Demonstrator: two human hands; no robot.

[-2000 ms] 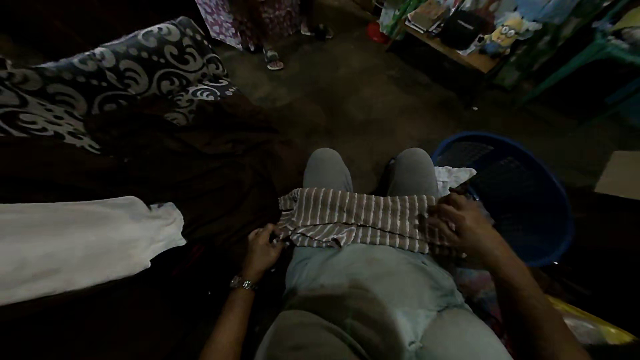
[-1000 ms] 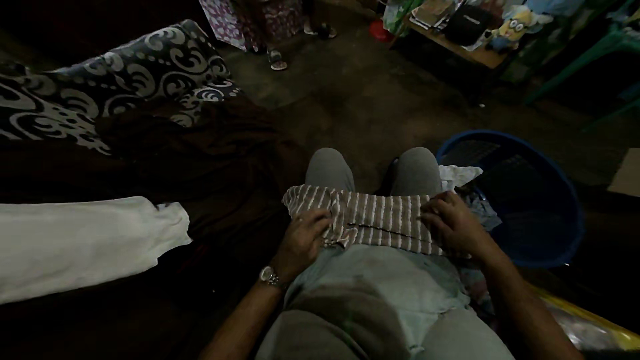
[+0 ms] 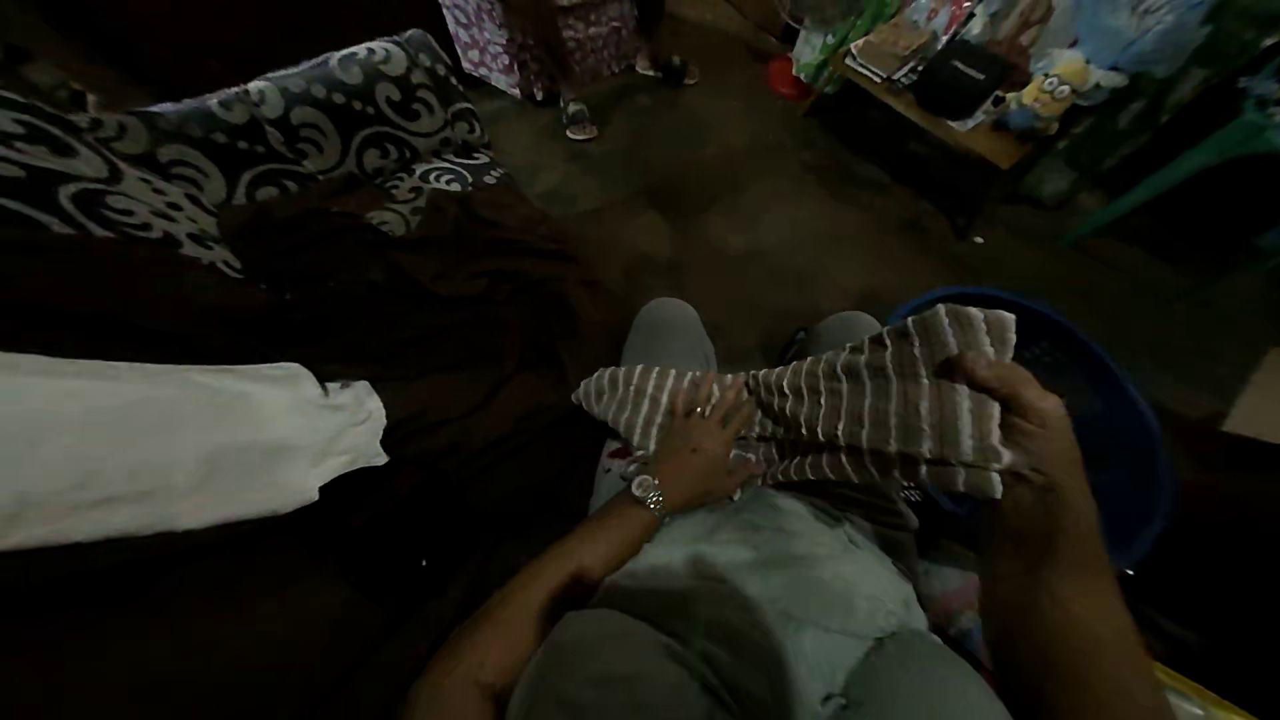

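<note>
A brown and white striped cloth garment (image 3: 840, 400) lies across my lap, its right end lifted. My left hand (image 3: 705, 445), with a metal watch on the wrist, presses on the cloth left of its middle, fingers spread. My right hand (image 3: 1020, 425) grips the raised right end between thumb and fingers. Beneath the cloth are my grey-clad knees. A white folded cloth (image 3: 180, 450) lies on the dark surface to the left, apart from both hands.
A blue plastic basket (image 3: 1150, 480) stands at the right, partly behind my right hand. A patterned black and white cloth (image 3: 300, 130) lies at the upper left. A person's sandalled foot (image 3: 578, 120) is ahead. A low wooden table (image 3: 985, 145) holds a yellow plush toy (image 3: 1050, 90).
My right hand has lifted the right end of the striped cloth, which lay flat on my lap before. My left hand has moved right from the cloth's left edge and now lies spread on it.
</note>
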